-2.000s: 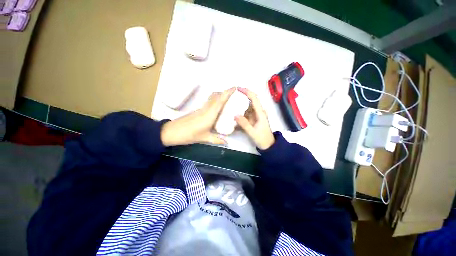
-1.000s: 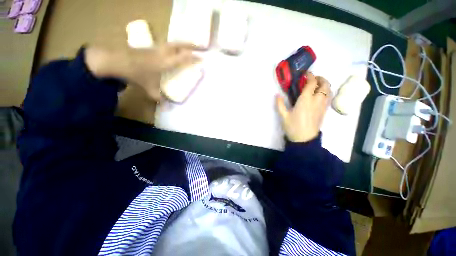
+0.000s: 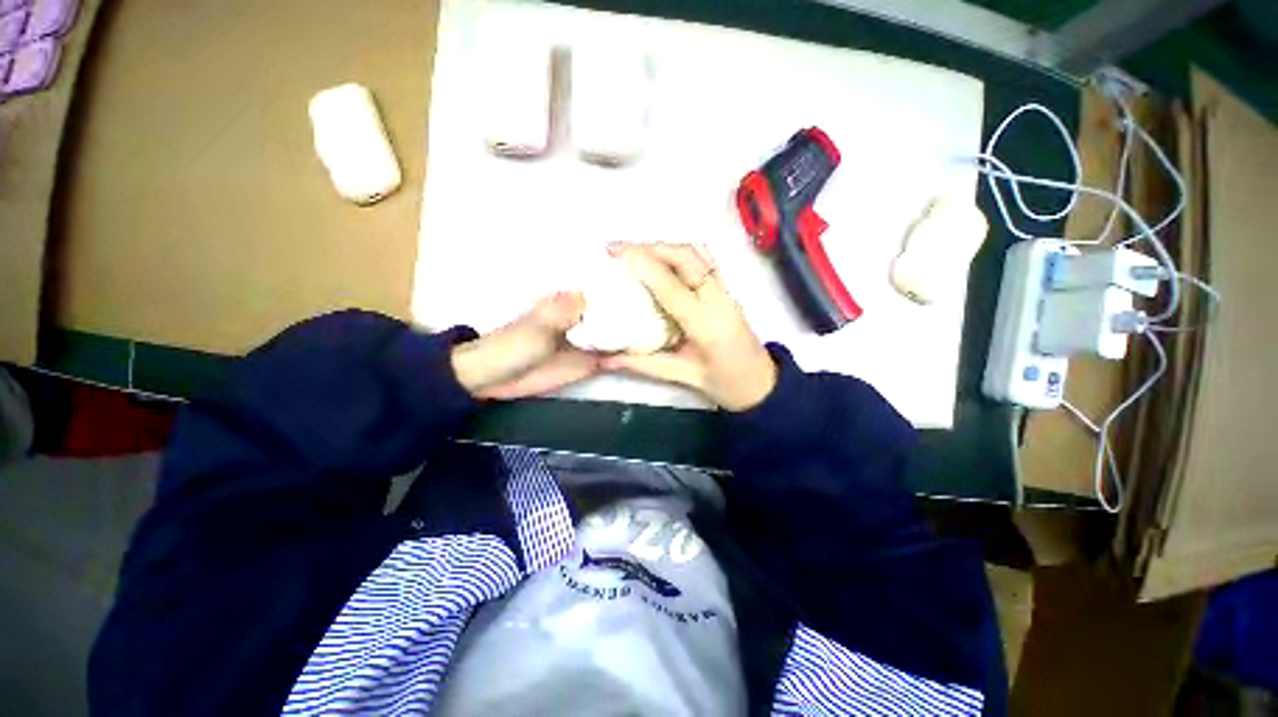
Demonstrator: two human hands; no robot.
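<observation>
A white rounded unit (image 3: 617,319) is held between my two hands over the near part of the white sheet (image 3: 729,112). My left hand (image 3: 530,350) is on its left end. My right hand (image 3: 690,319) covers its right side and top, with the fingers curled over it. Two more pale units stand side by side at the sheet's top left, one at the left (image 3: 521,101) and one beside it (image 3: 613,112). The red and black infrared thermometer (image 3: 796,224) lies on the sheet, right of my hands.
A cream unit (image 3: 355,144) lies on the brown cardboard (image 3: 210,210) at left. Another unit (image 3: 939,249) lies at the sheet's right. Beyond are a power strip (image 3: 1027,322), white cables (image 3: 1044,210) and cardboard flaps (image 3: 1219,350). Pink pieces (image 3: 31,56) are at far left.
My right hand has let go of the thermometer, which lies on the sheet. My left hand has come back from the left. Both hands now hold a unit; the one at the sheet's lower left is gone from there.
</observation>
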